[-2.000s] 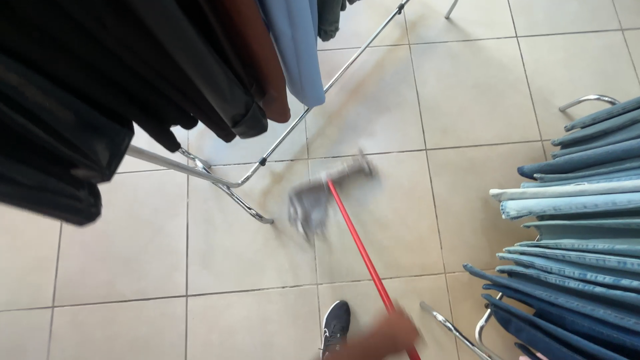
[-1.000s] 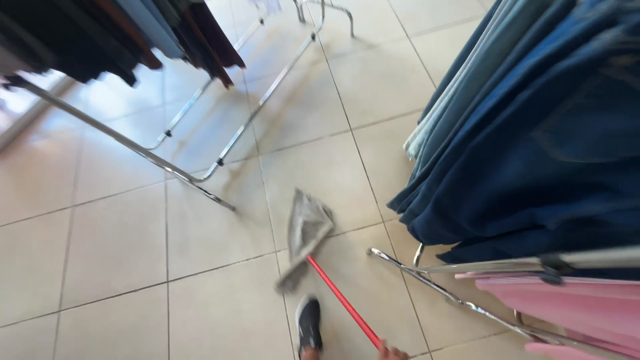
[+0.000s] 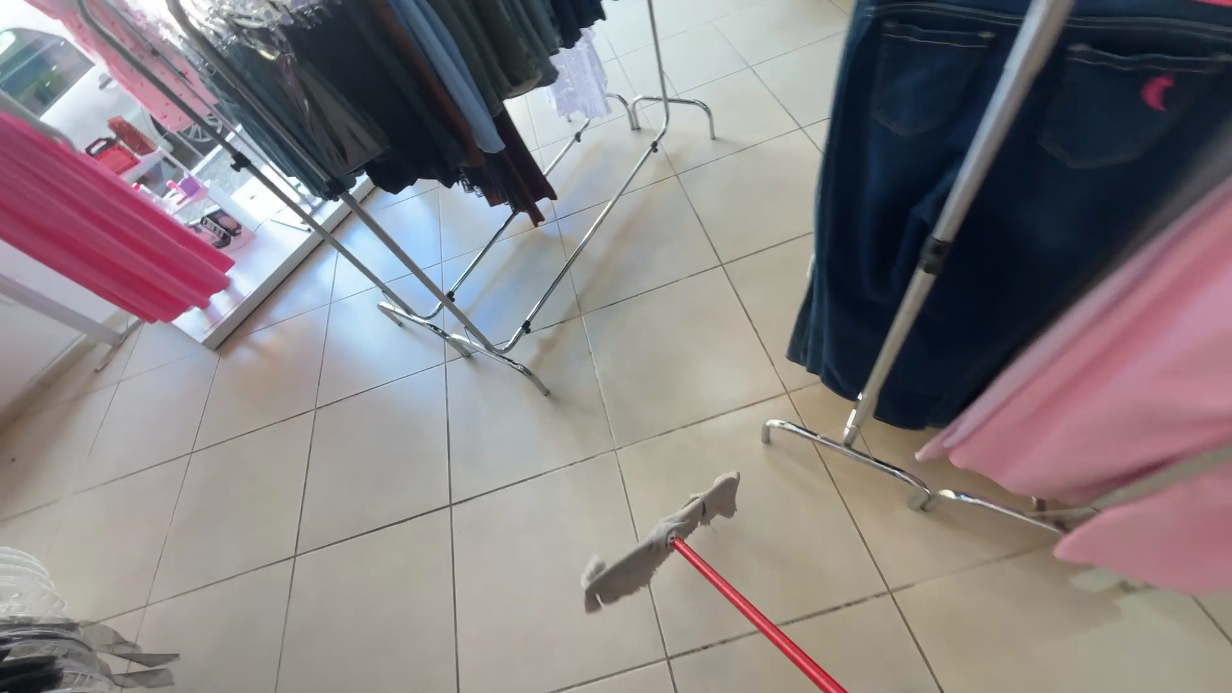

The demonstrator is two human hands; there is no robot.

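Observation:
A red pole (image 3: 756, 616) runs up from the bottom edge to a mop head wrapped in a grey cloth (image 3: 659, 544). The cloth lies on the beige floor tiles, slanted from lower left to upper right, left of the chrome foot of a clothes rack. Its ends look ragged and bunched. The lower end of the pole is cut off by the frame. Neither my left hand nor my right hand shows, so what holds the pole is hidden.
Chrome rack feet (image 3: 847, 452) stand at right, under dark blue jeans (image 3: 924, 192) and pink garments (image 3: 1107, 385). Another rack (image 3: 491, 351) with dark clothes stands upper left. Bright pink fabric (image 3: 106, 231) hangs beside a low ledge. Clear hangers (image 3: 38, 626) are at lower left.
The hand on the red pole and the shoe, both seen earlier, are out of view. The grey cloth lies differently, now stretched in a narrow slanted strip. The view has swung toward the racks and ledge.

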